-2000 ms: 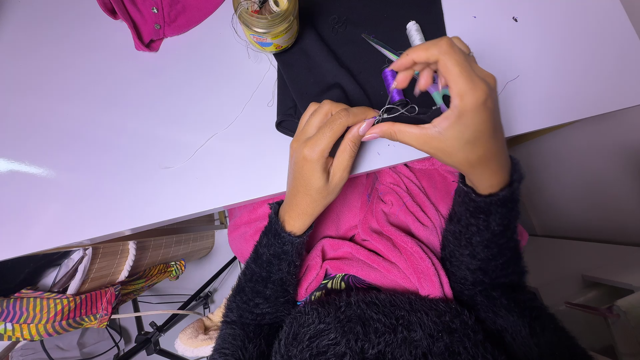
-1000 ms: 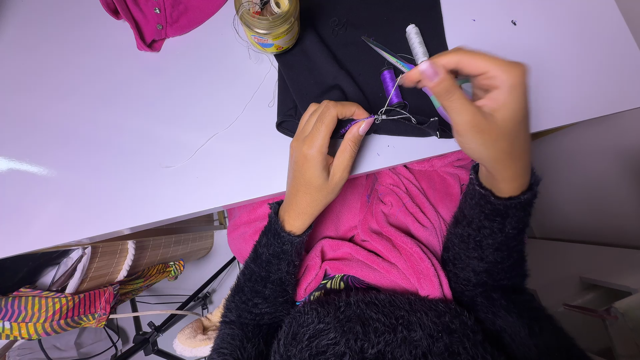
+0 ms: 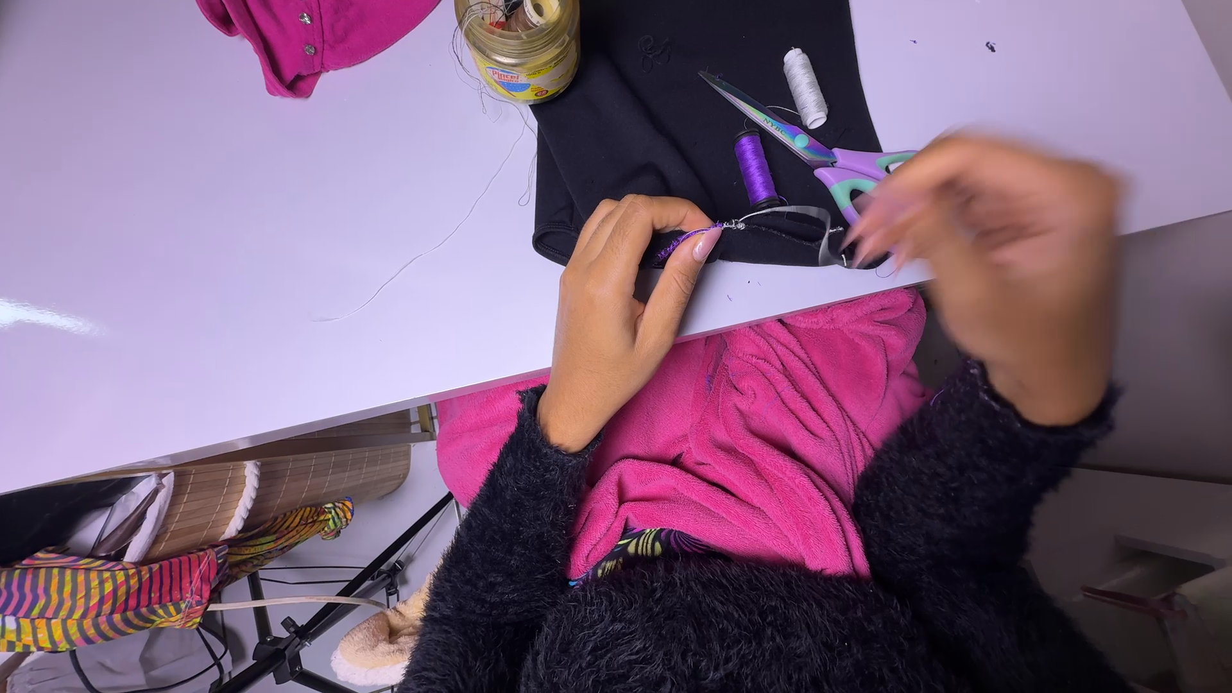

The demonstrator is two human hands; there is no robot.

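Note:
My left hand pinches the edge of a black cloth between thumb and fingertips, where purple stitching and a silvery knotted strand show. My right hand is raised at the right, blurred by motion; its fingers are bunched, and whether a needle or thread is between them cannot be made out. Scissors with lilac and mint handles lie on the cloth with a purple thread spool and a white thread spool. The scissors' handles are partly behind my right hand.
A glass jar with thread and spools stands on the white table, near a magenta garment with snaps. A loose thread lies on the tabletop. Pink fleece covers my lap. A black metal stand and striped fabric are at lower left.
My right hand has moved away from my left hand, to the right. The left hand keeps its pinch at nearly the same spot. The silvery strand has changed shape.

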